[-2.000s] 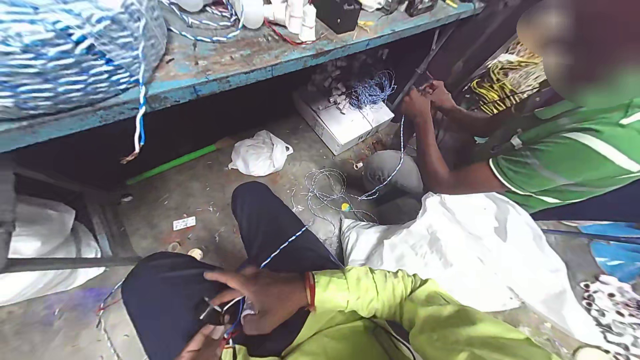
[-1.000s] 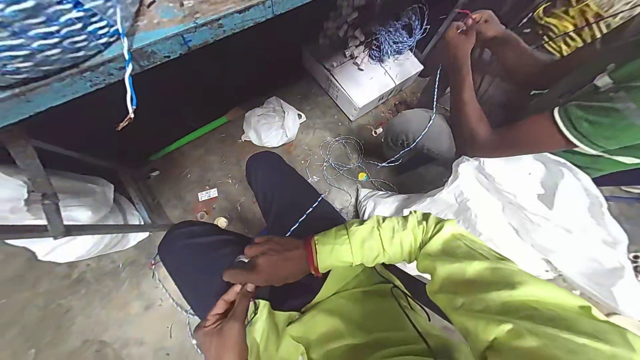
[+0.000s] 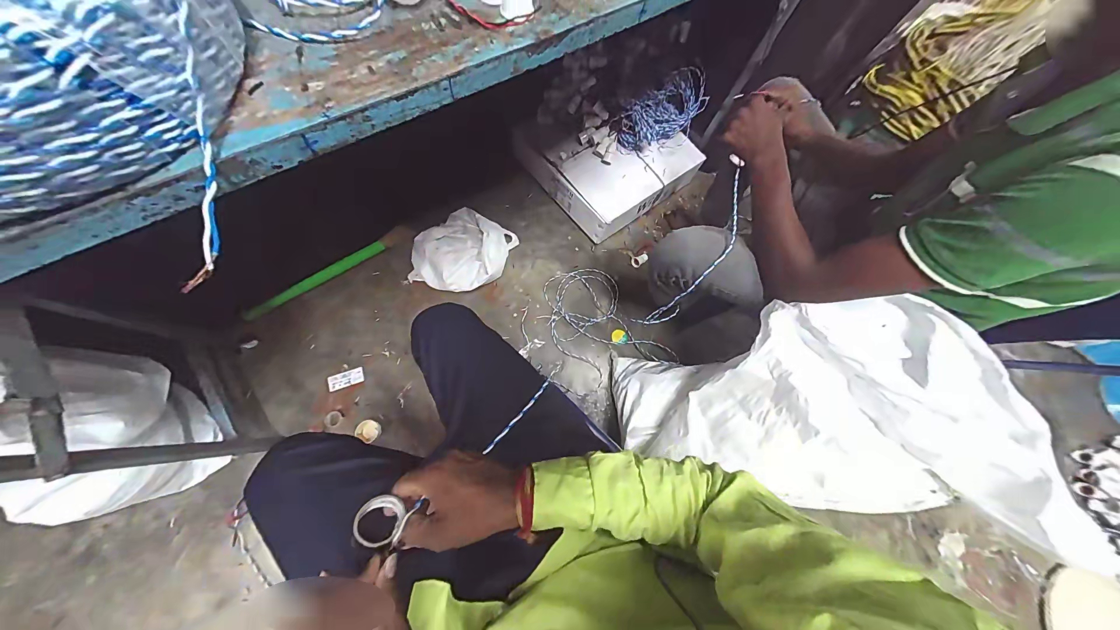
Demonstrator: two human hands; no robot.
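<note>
My right hand point(image 3: 464, 499), a red thread at its wrist, is closed on a thin white-and-blue twisted wire point(image 3: 522, 414) above my dark-trousered lap. A pale ring point(image 3: 379, 521) stands out from its fingertips; whether it is a plastic part or a loop of wire is unclear. Just below the ring, my left hand point(image 3: 372, 586) has its fingertips up against the ring's lower edge, its palm blurred at the frame's bottom. The twisted wire runs over my knee towards loose coils point(image 3: 582, 306) on the floor.
A blue-edged bench point(image 3: 367, 105) carries a large bundle of blue-and-white wire point(image 3: 96, 105). A white box point(image 3: 612, 188), a plastic bag point(image 3: 462, 249) and a green stick point(image 3: 315, 278) lie beyond my knees. Beside a white sack point(image 3: 857, 402) sits a co-worker in green point(image 3: 1032, 219), handling wire.
A pale ring now shows plainly at my right fingertips. My left hand sits lower in the frame, partly cut off. The view has shifted.
</note>
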